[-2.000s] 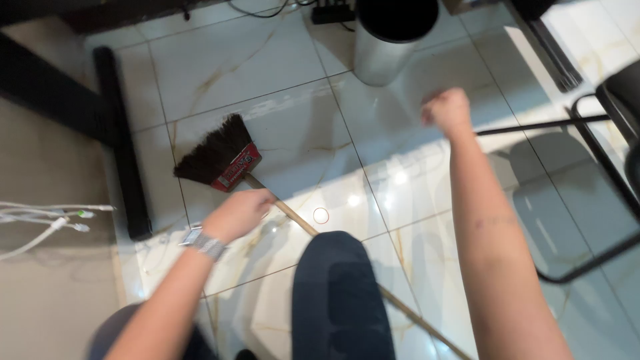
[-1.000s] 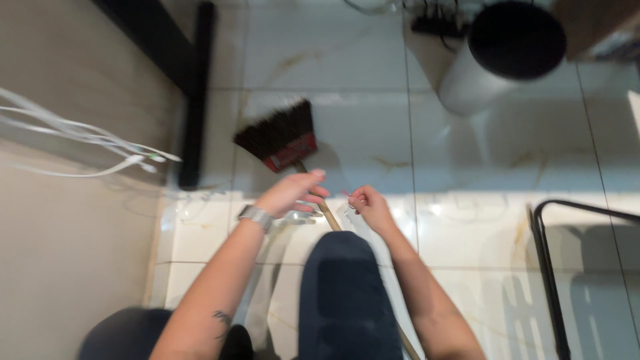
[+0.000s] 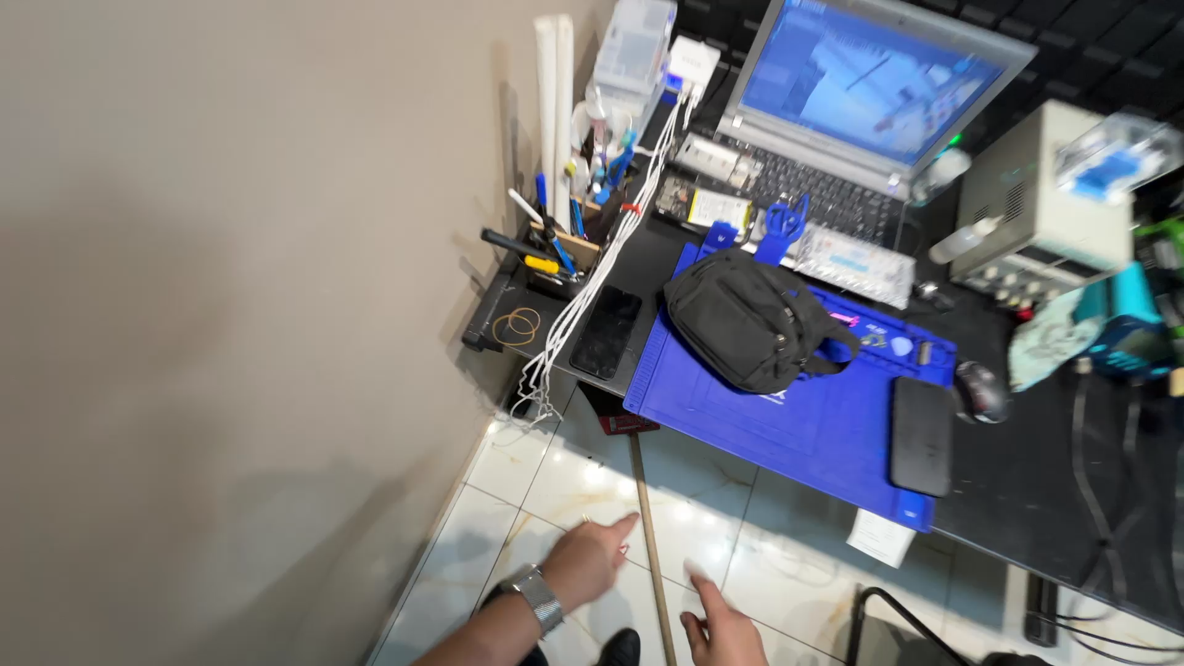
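Note:
My left hand (image 3: 589, 561), with a metal-band watch at the wrist, is left of the broom's wooden handle (image 3: 650, 536); a small thing shows by its curled fingers, too blurred to name. Right of the handle, low in view, is my right hand (image 3: 720, 622), its index finger extended and no object visible in it. The broom's red head (image 3: 629, 424) is partly hidden under the desk edge. Above, on the desk, a black pouch bag (image 3: 754, 319) lies on a blue silicone work mat (image 3: 805, 435).
White cables (image 3: 601, 268) hang over the desk's left end beside a smartphone (image 3: 606, 333). An open laptop (image 3: 869, 83), a bench power supply (image 3: 1045, 203), a mouse (image 3: 980, 392) and a black power bank or phone (image 3: 921, 435) stand or lie there. A chair frame (image 3: 893, 601) is at lower right.
The view has swung up from the floor to the desk. My hands, close together one second ago, are now on either side of the broom handle.

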